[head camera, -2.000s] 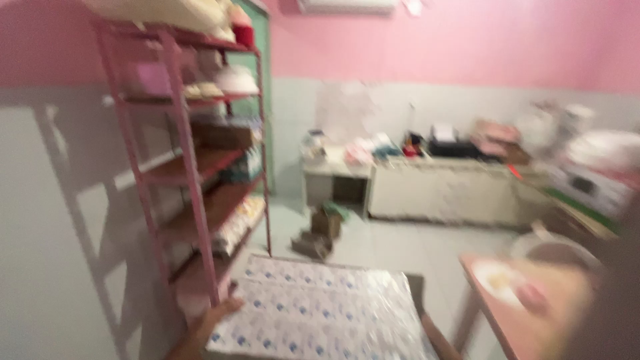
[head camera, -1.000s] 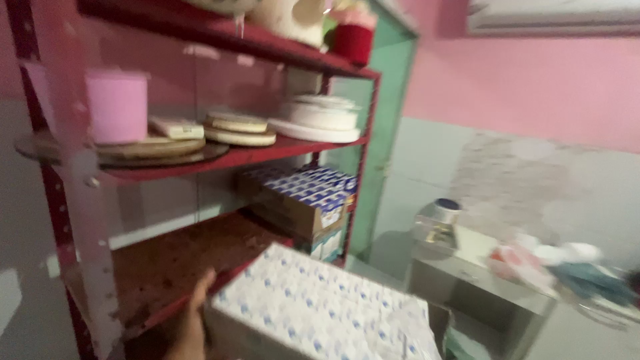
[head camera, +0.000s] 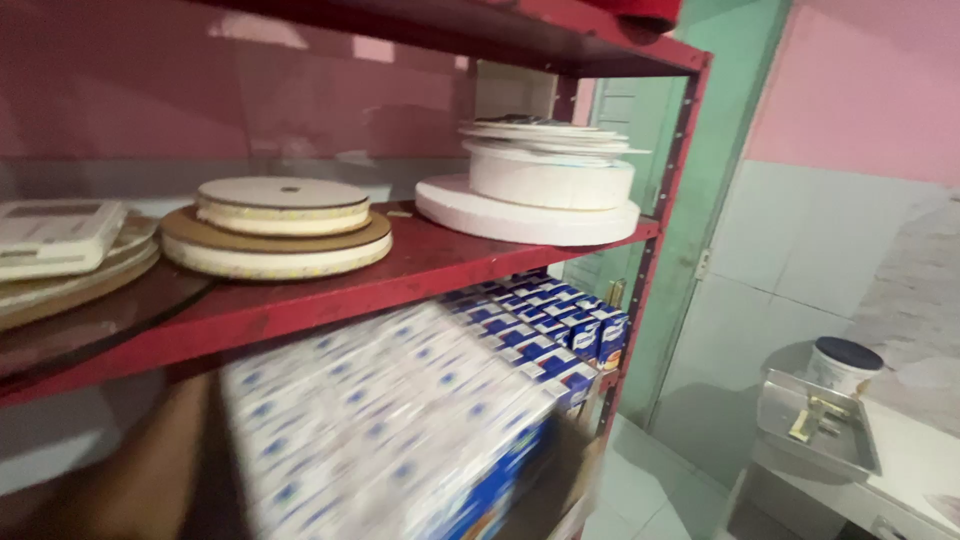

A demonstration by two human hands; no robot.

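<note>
A plastic-wrapped pack of white and blue cartons (head camera: 390, 427), blurred, is tilted just below the red middle shelf. My left hand (head camera: 176, 420), also blurred, is at the pack's left side and holds it; its fingers are not distinct. My right hand is not in view. Behind the pack, on the shelf below, stand more blue and white cartons (head camera: 525, 322) in rows. A dark cardboard surface (head camera: 581, 457) shows beside the pack's right side.
The red metal shelf (head camera: 450, 274) carries ribbon-edged round boards (head camera: 277, 255), white foam discs (head camera: 525, 214) and a white box (head camera: 56, 232). A red upright (head camera: 675, 150) stands before a green door (head camera: 720, 150). At right, a metal tray (head camera: 825, 427) and a lidded tub (head camera: 847, 364) sit on a counter.
The view has moved close to the shelving. The held pack has come from open floor to just under the middle shelf, beside the stored cartons. My right hand, partly seen earlier, is out of view.
</note>
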